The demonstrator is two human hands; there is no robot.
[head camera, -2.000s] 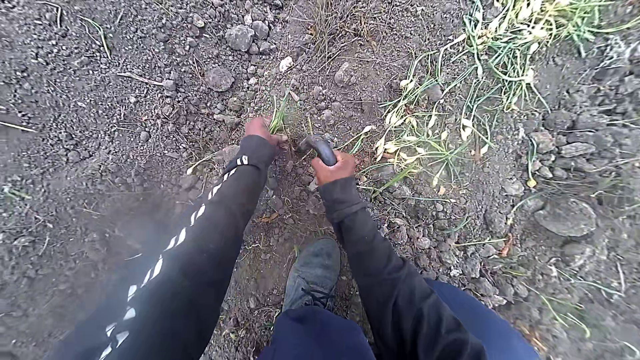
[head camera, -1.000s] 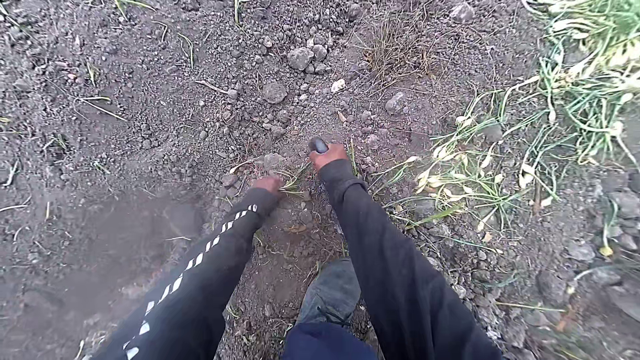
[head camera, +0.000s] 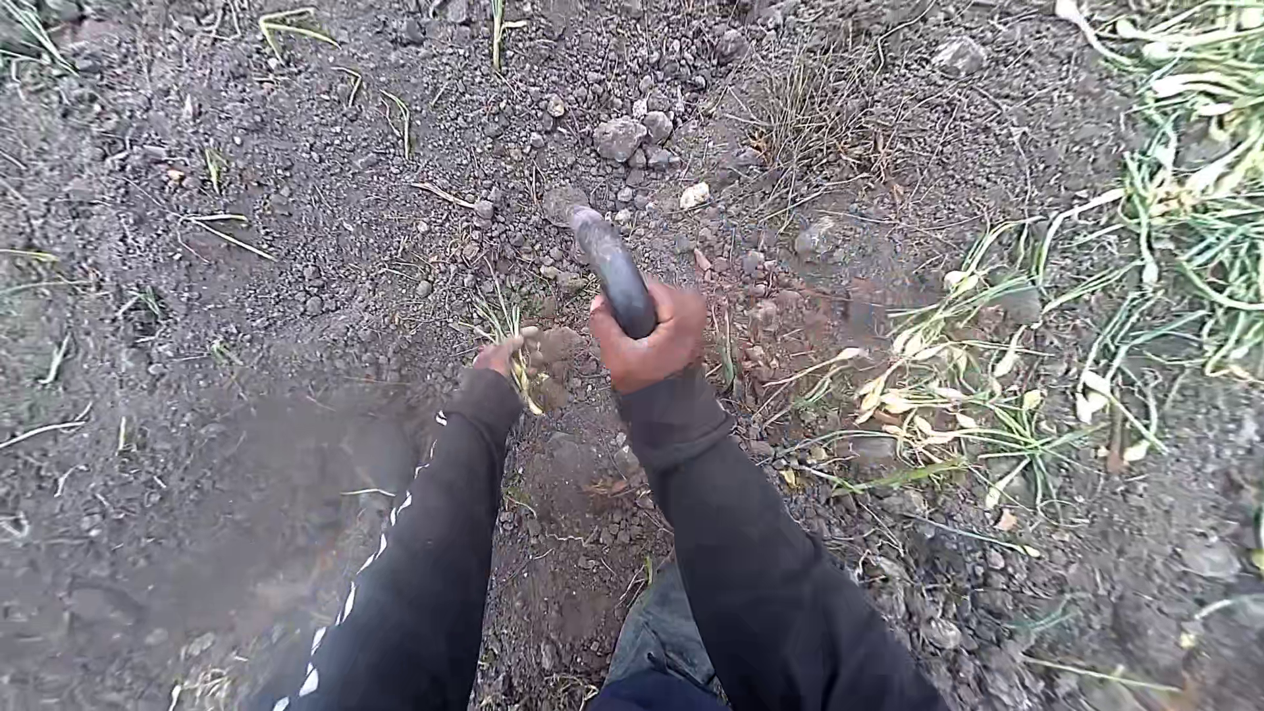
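My right hand, near the middle of the head view, is closed round a dark, curved tool handle that points up and to the left; the rest of the tool cannot be made out. Lower and to the left, my left hand holds a small bunch of green-stemmed plants with pale bulbs, close above the soil. Pulled bulb plants with pale bulbs and green leaves lie on the ground to the right of my right hand.
A larger heap of the same plants lies at the upper right. Stones and a dry grass tuft are ahead on the loose soil. My shoe stands below my right hand. Sparse green shoots are at the upper left.
My right hand has risen from near the soil with the handle, which now shows at greater length. The view has shifted to the left. My left hand stays low by the plants.
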